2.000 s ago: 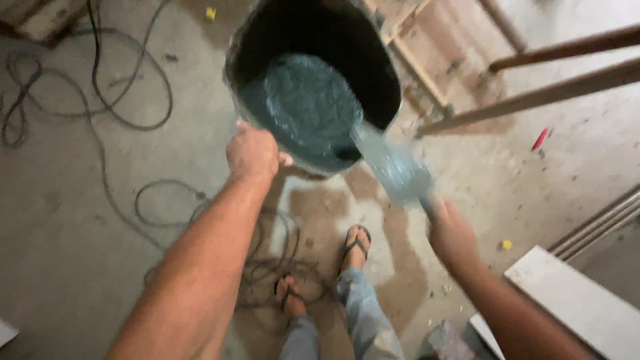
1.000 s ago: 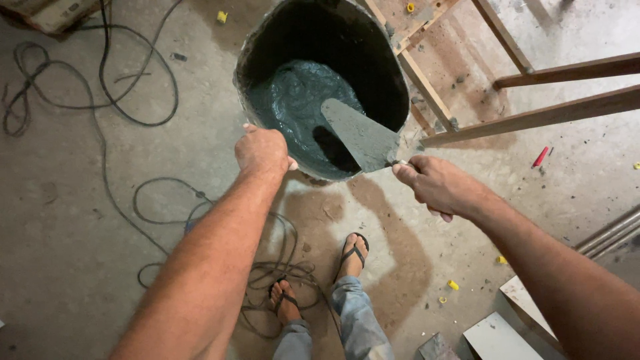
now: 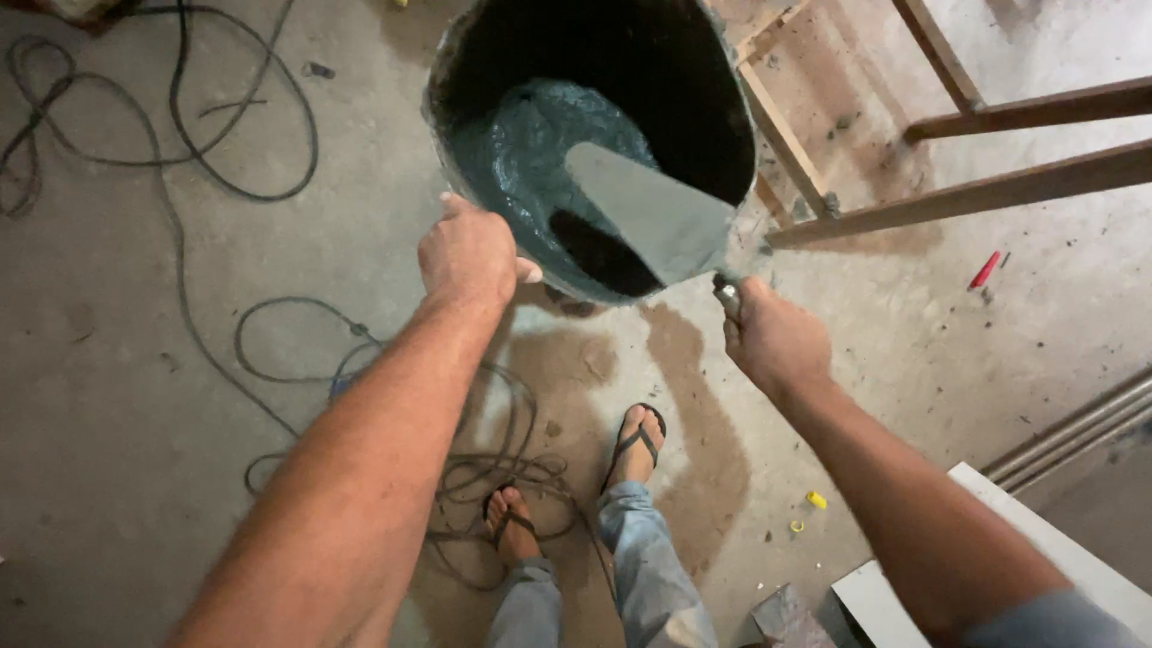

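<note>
A dark bucket (image 3: 747,108) holds wet grey mortar (image 3: 531,153) at its bottom. My left hand (image 3: 472,247) grips the near left part of the bucket's rim. In my right hand (image 3: 778,337) is the handle of a pointed masonry trowel (image 3: 652,211). Its blade lies across the near right rim, with the tip over the mortar. Whether the blade touches the rim, I cannot tell. A dark shadow or gap shows beneath the blade inside the bucket.
Looped black cable (image 3: 310,153) lies on the concrete floor at left, and more coils surround my sandalled feet. A wooden frame (image 3: 972,193) stands at upper right. Metal pipes (image 3: 1071,427), a white board (image 3: 1035,540) and a red object (image 3: 985,270) are at right.
The trowel was blurred, its blade pointing up and left at the bucket's near right rim; now it reaches over the rim above the mortar. My left hand still holds the rim.
</note>
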